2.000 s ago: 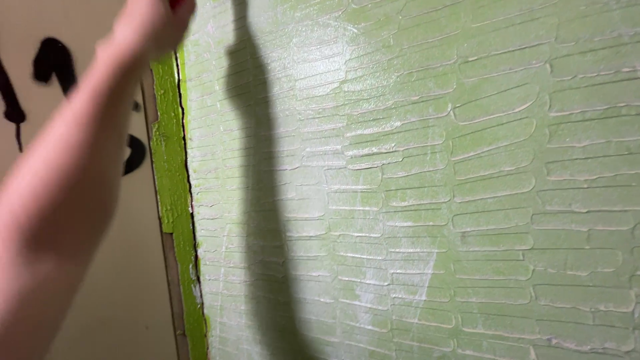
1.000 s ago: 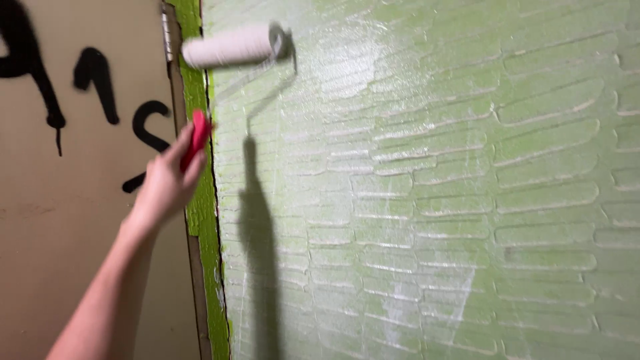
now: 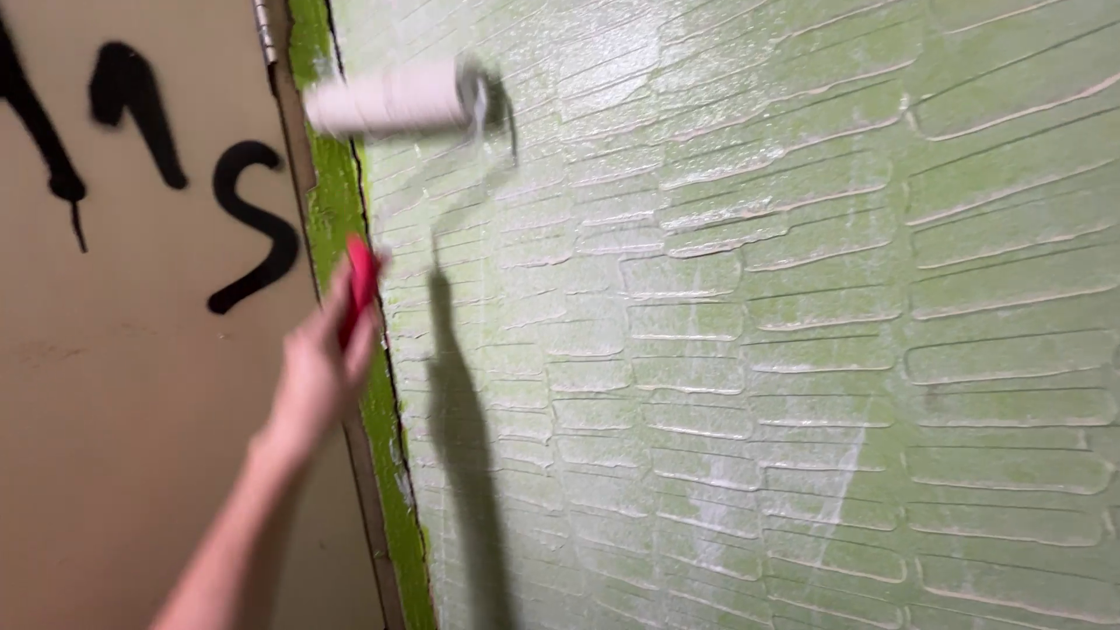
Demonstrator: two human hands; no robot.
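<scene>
My left hand [image 3: 317,372] is closed around the red handle [image 3: 359,284] of a paint roller. The roller's pale, fluffy cover [image 3: 389,98] is above the hand, near the left edge of the green wall [image 3: 700,350], and is blurred. Its left end overlaps the bright green strip; its wire frame is only partly distinct. Thin raised ridges and a wet-looking whitish film mark the wall. The shadow of the arm and roller falls on it, right of my hand. My right hand is out of view.
A beige door or panel [image 3: 114,420] with black spray-painted marks [image 3: 254,227] is at the left, with a metal hinge [image 3: 265,31] at its top edge. A chipped bright green strip [image 3: 394,472] runs beside it, with a dark crack along the wall.
Two seconds ago my left hand was at the frame's top edge, with the roller cover out of view. Now hand and roller are lower in the frame; the view has also shifted.
</scene>
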